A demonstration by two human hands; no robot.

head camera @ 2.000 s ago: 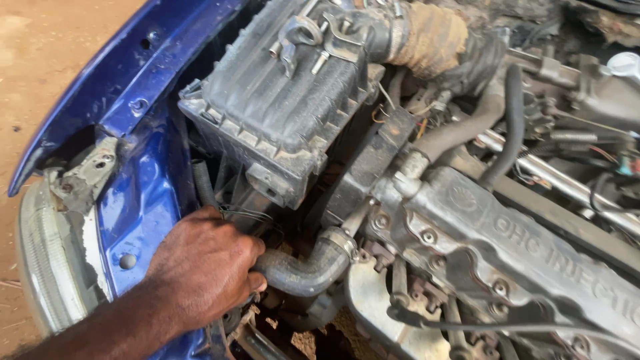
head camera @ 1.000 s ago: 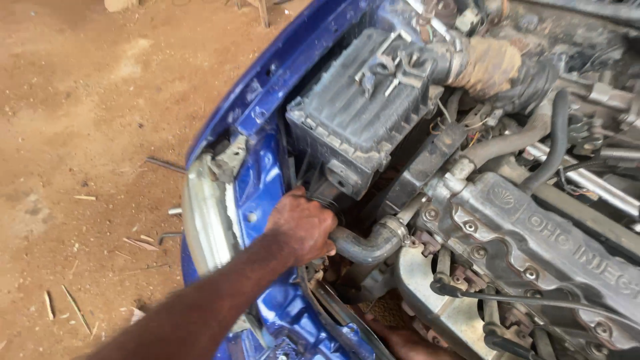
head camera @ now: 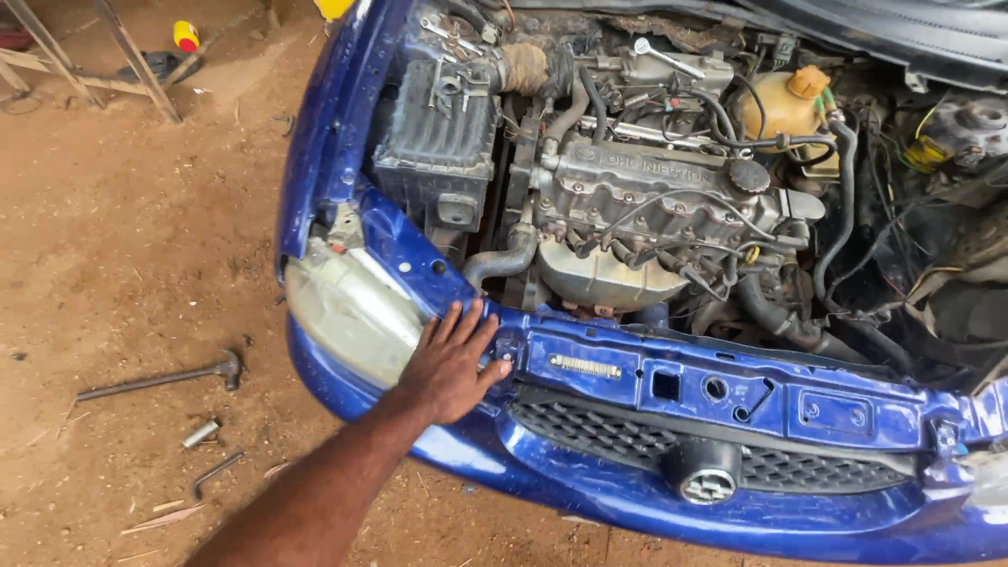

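Note:
My left hand [head camera: 457, 362] lies palm down with its fingers apart on the blue front crossmember [head camera: 579, 366], beside the inner edge of the cloudy headlight [head camera: 354, 307]. It holds nothing. Just beyond the fingertips, a bent black radiator hose [head camera: 504, 260] runs toward the engine. Past that are the black air filter box [head camera: 433, 118], with metal clamps [head camera: 449, 85] on its lid, and the engine's metal valve cover [head camera: 646, 177]. A metal heat shield [head camera: 606, 276] covers the exhaust manifold. My right hand is not in view.
On the dirt at the left lie a hammer [head camera: 161, 380], a socket [head camera: 201, 434] and a bent metal tool [head camera: 216, 475]. A ratchet [head camera: 669, 59] rests on the engine near the yellowed coolant tank [head camera: 780, 102]. The black grille [head camera: 598, 429] spans the car's front.
My left hand has left the radiator hose below the air filter box and now rests spread on the blue crossmember. The view has shifted and takes in much more of the car.

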